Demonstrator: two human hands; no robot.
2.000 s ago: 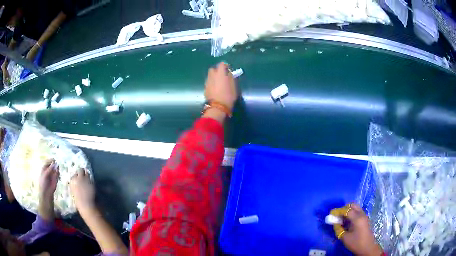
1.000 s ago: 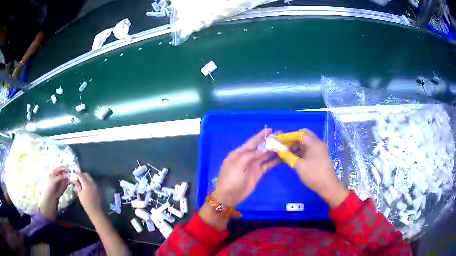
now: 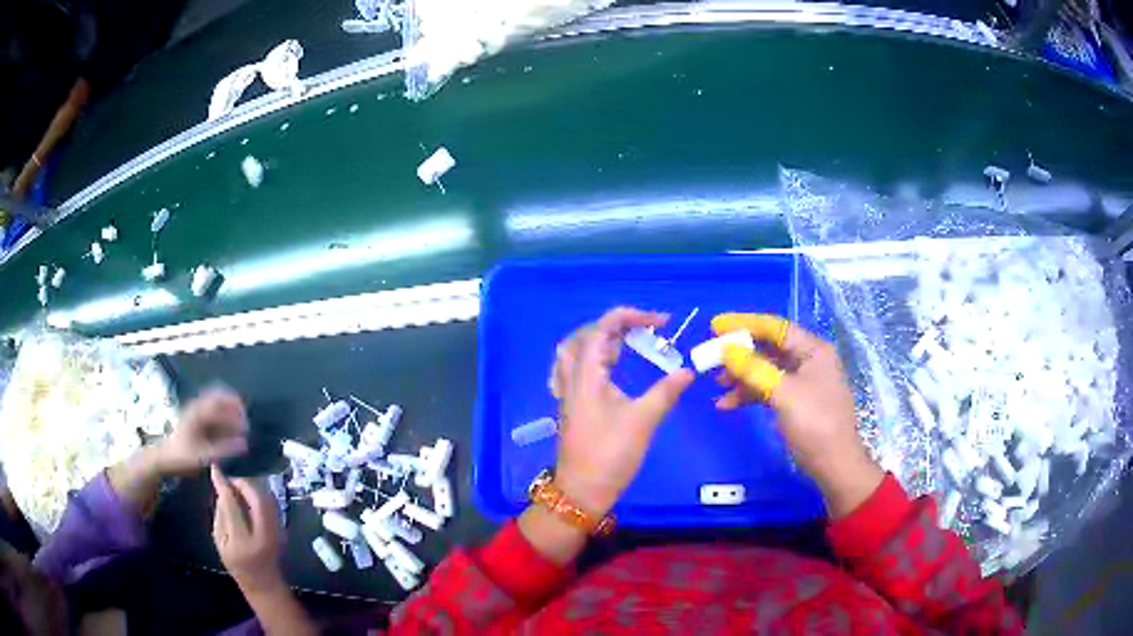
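Observation:
My left hand (image 3: 609,404) is over the blue tray (image 3: 497,478) and holds a white stemmed part (image 3: 655,349) between thumb and fingers, its thin pin pointing up to the right. My right hand (image 3: 777,373), with yellow finger cots, grips a small white cover (image 3: 721,352) close to the right of the part. Whether the two pieces touch is hard to tell. In the tray lie a white cover with two dark holes (image 3: 722,495) and another white piece (image 3: 534,431).
A pile of stemmed parts (image 3: 373,485) lies left of the tray. An open clear bag of white pieces (image 3: 1019,373) stands right. Several parts lie on the green belt (image 3: 596,137). A neighbour's hands (image 3: 230,485) are beside a full bag (image 3: 75,410) at left.
Compared with one second ago, my hands have drawn slightly apart, showing the stemmed part and cover separately. The belt parts appear shifted, and the neighbour's hands have moved right, off their bag.

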